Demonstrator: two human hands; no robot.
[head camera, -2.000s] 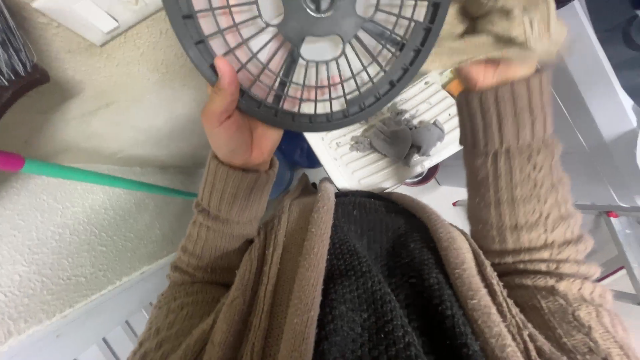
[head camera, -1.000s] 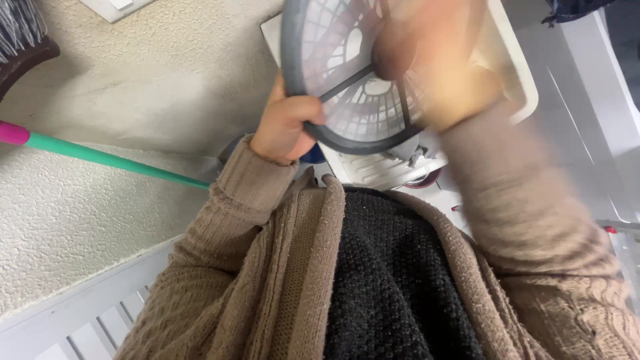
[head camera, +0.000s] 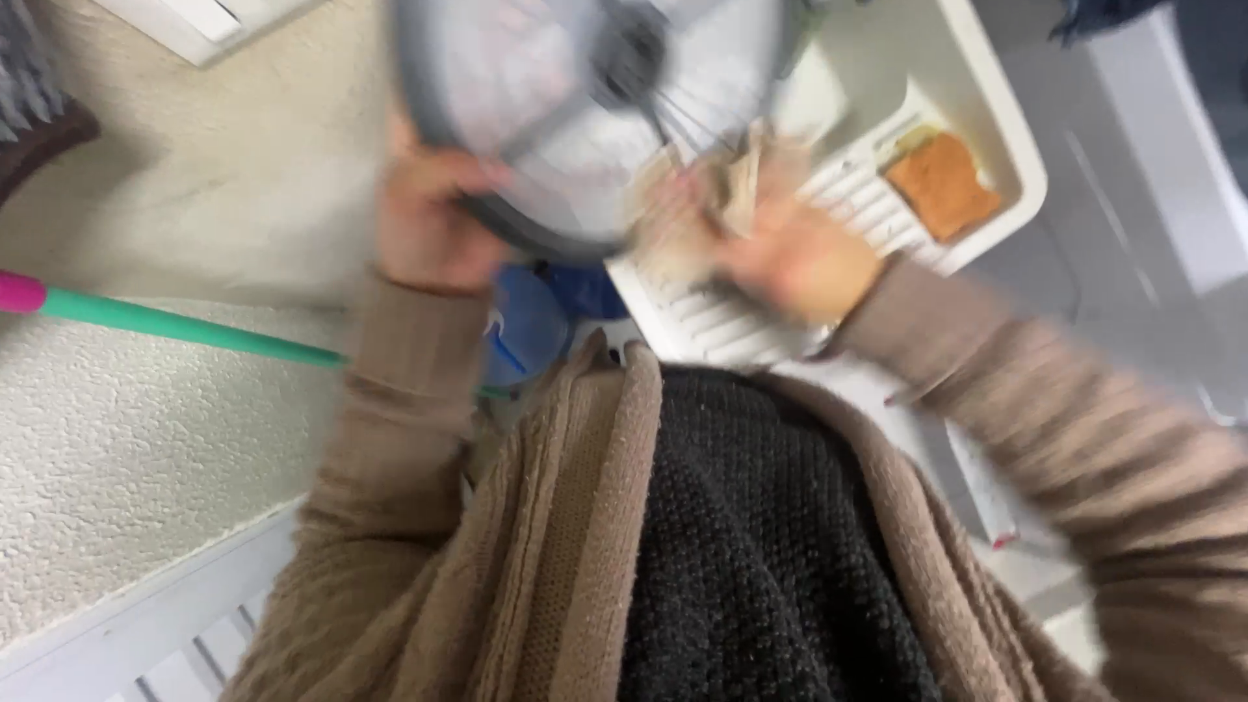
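My left hand (head camera: 439, 210) grips the lower left rim of a round grey plastic fan grille (head camera: 629, 58), which is tilted and blurred at the top of the view. Against the grille's lower right side, my right hand (head camera: 790, 244) holds a beige cloth (head camera: 682, 210), its folds bunched in the fingers and smeared by motion. Beneath both hands lies a white ribbed laundry sink (head camera: 1019, 156), partly hidden by them. An orange sponge (head camera: 944, 187) sits on its ribbed part at the right.
A green pole with a pink end (head camera: 195, 329) leans at the left, near a bristled brush head (head camera: 39, 107). A wall switch plate (head camera: 210, 24) is at upper left. Something blue (head camera: 531, 322) stands below the grille. A white appliance (head camera: 1150, 175) stands right.
The grille has turned and tilted between my hands. My right hand has moved down from the grille's upper right part to its lower right side. The orange sponge now shows fully.
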